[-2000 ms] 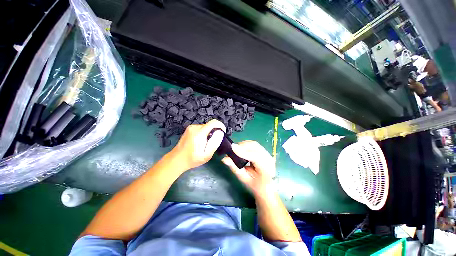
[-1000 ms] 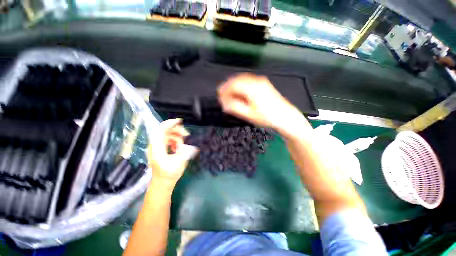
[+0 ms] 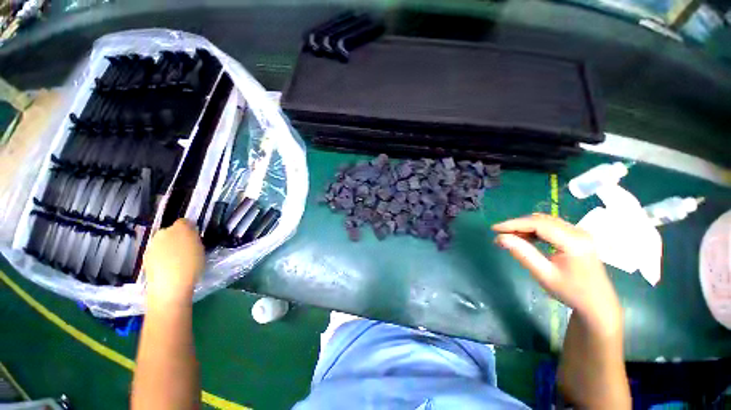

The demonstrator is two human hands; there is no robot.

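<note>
My left hand (image 3: pixel 172 260) reaches into the plastic-lined supply carton (image 3: pixel 156 200) at the left, at its divider beside rows of black moulded parts (image 3: pixel 92 252); its fingertips are hidden, so a hold cannot be told. My right hand (image 3: pixel 561 260) is over the bench, thumb and forefinger slightly apart, with nothing visible between them. Small dark rubber pads (image 3: pixel 409 196) lie in a loose heap between the hands. Behind them is a stack of black trays (image 3: pixel 449 88); several black housings (image 3: pixel 345 36) lie slanted at the top tray's far left corner.
Two white squeeze bottles (image 3: pixel 597 178) lie on and beside a crumpled white cloth (image 3: pixel 625 232) at the right. A pale basket (image 3: pixel 715 268) is cut off at the right edge. A small white container (image 3: pixel 270 310) shows below the bench's front edge.
Both hands were on one black part over the pads; then the right hand was over the tray. Now the left hand is at the carton and the right is back over the bench. The view has shifted.
</note>
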